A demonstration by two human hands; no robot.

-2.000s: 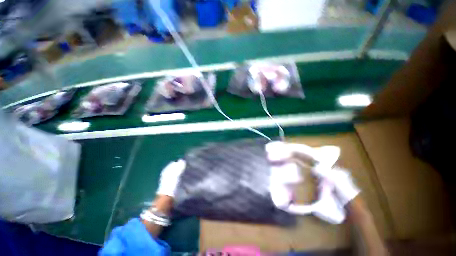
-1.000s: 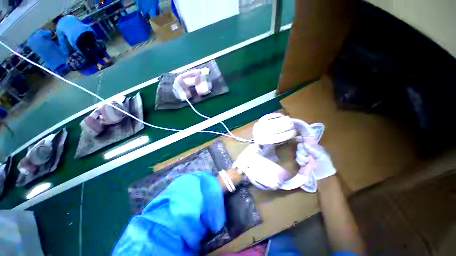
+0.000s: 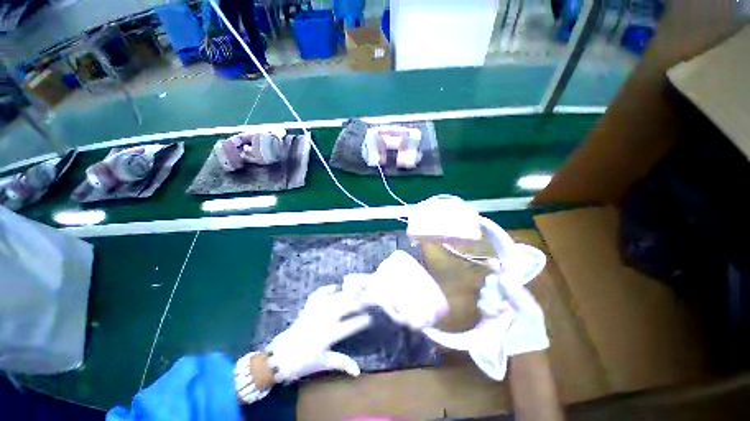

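A white and pale pink cat-ear headset [image 3: 409, 289] is held over the right edge of a flat dark bubble bag [image 3: 304, 271], above the cardboard sheet [image 3: 362, 396]. My right hand [image 3: 503, 319], in a white glove, grips its headband between the two ears. My left hand [image 3: 321, 335], also gloved, is over the bag with its fingers spread. Its fingertips are beside the nearer cup; whether they touch it is hard to tell. A thin white cable [image 3: 329, 171] hangs from above and runs to the far cup.
Several more headsets [image 3: 250, 150] lie on dark bags along the green belt [image 3: 485, 156] behind a white rail [image 3: 312, 217]. A large whitish plastic bag [image 3: 41, 288] is at left. An open carton [image 3: 608, 123] with dark bags [image 3: 670, 214] stands at right. People's legs show across the aisle.
My left hand has come out from behind the headset and now shows over the bag, fingers spread. The headset is still in my right hand, its cups now farther apart. The camera view has turned.
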